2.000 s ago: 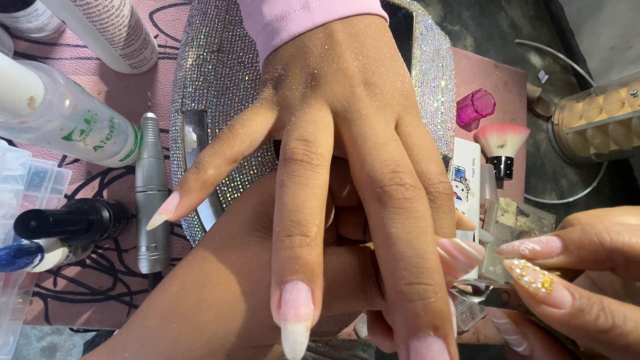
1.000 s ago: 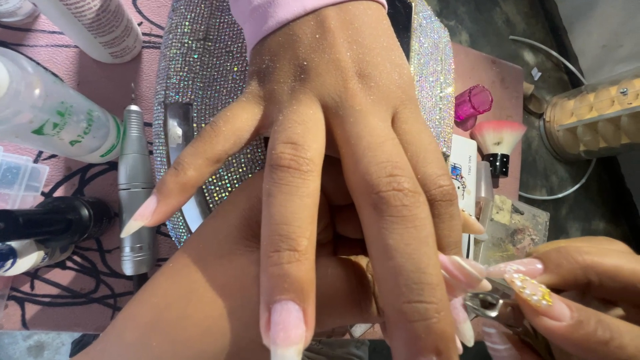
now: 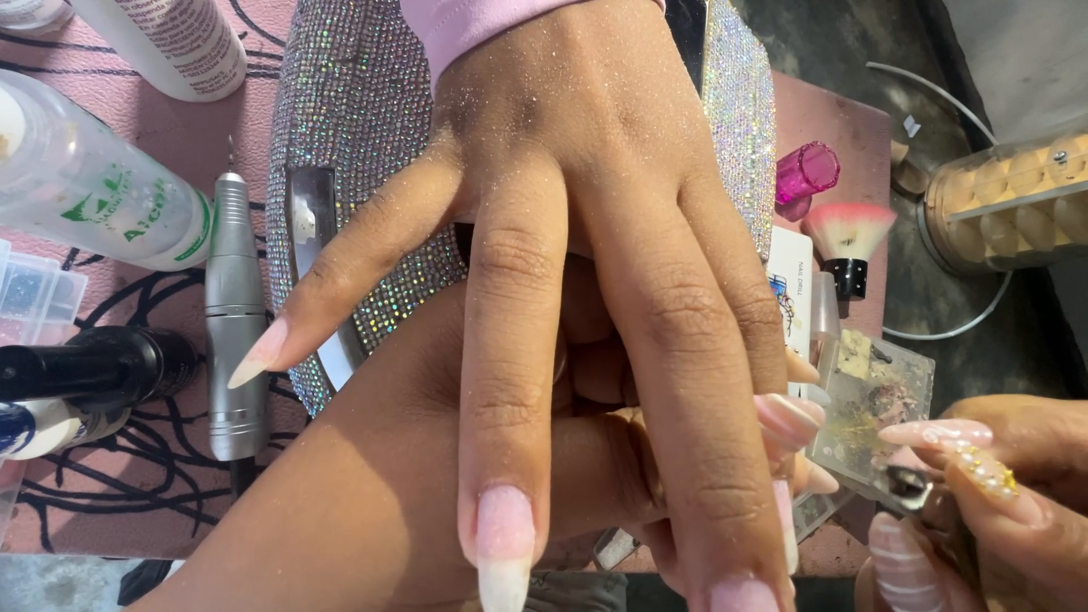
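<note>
Another person's hand (image 3: 578,170), with dust on its skin, long pink-and-white nails and a pink sleeve, lies palm down with its fingers spread. My left hand (image 3: 595,463) reaches beneath it from the lower left; its striped pink nails show beside the person's fingers, which it holds from below. Much of my left hand is hidden. At the lower right my right hand (image 3: 1011,501), with decorated nails, is closed around a metal nipper-like tool (image 3: 908,486). The tool's tip stands apart from the other person's fingers, and its handles are mostly covered by my fingers.
Under the hands is a rhinestone-covered nail device (image 3: 365,110). An electric nail drill handpiece (image 3: 236,340), an alcohol bottle (image 3: 110,187) and a black bottle (image 3: 127,365) lie left. At right are a pink-tipped brush (image 3: 850,242), a magenta cup (image 3: 807,174) and a dusty clear box (image 3: 884,391).
My right hand and the metal tool have moved right, away from the other person's fingers, where they were in both earlier frames. My left hand stays beneath that person's hand.
</note>
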